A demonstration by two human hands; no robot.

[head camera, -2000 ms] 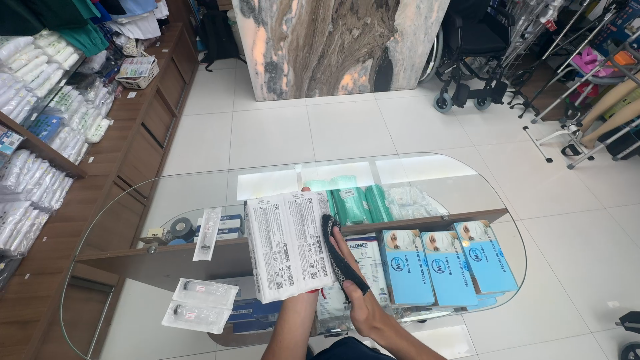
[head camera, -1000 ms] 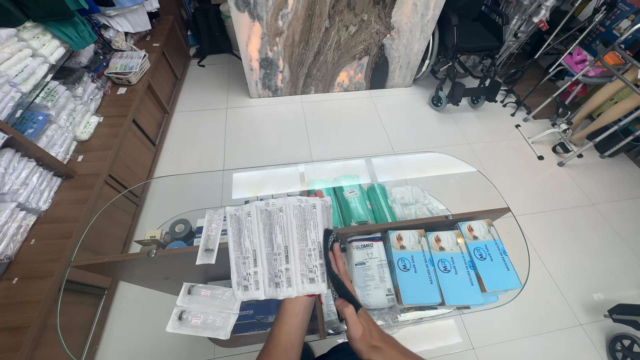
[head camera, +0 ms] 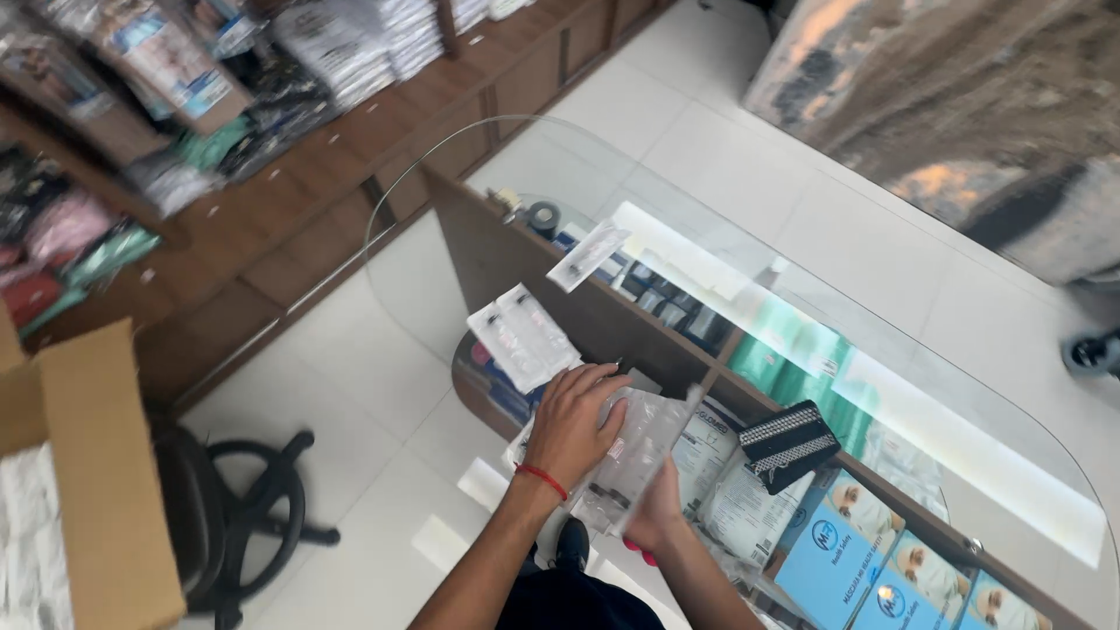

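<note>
My right hand holds a bundle of clear-and-white blister packs of syringes from below and the right. My left hand, with a red cord on its wrist, lies against the bundle's upper left side, fingers spread. Just beyond the left fingers, a pair of packaged syringes lies on the glass tabletop. A single packaged syringe lies farther up on the glass. Right of the hands rests a black band with silvery stripes.
Blue mask boxes, green packs and a roll of dark tape show under the glass tabletop. At the left stand an open cardboard box and a wheeled chair. Shelves hold bagged goods.
The view has swung left. The black band, around my right hand before, now lies apart from it. The syringe bundle, earlier raised with its printed side showing, is now turned with its clear side visible.
</note>
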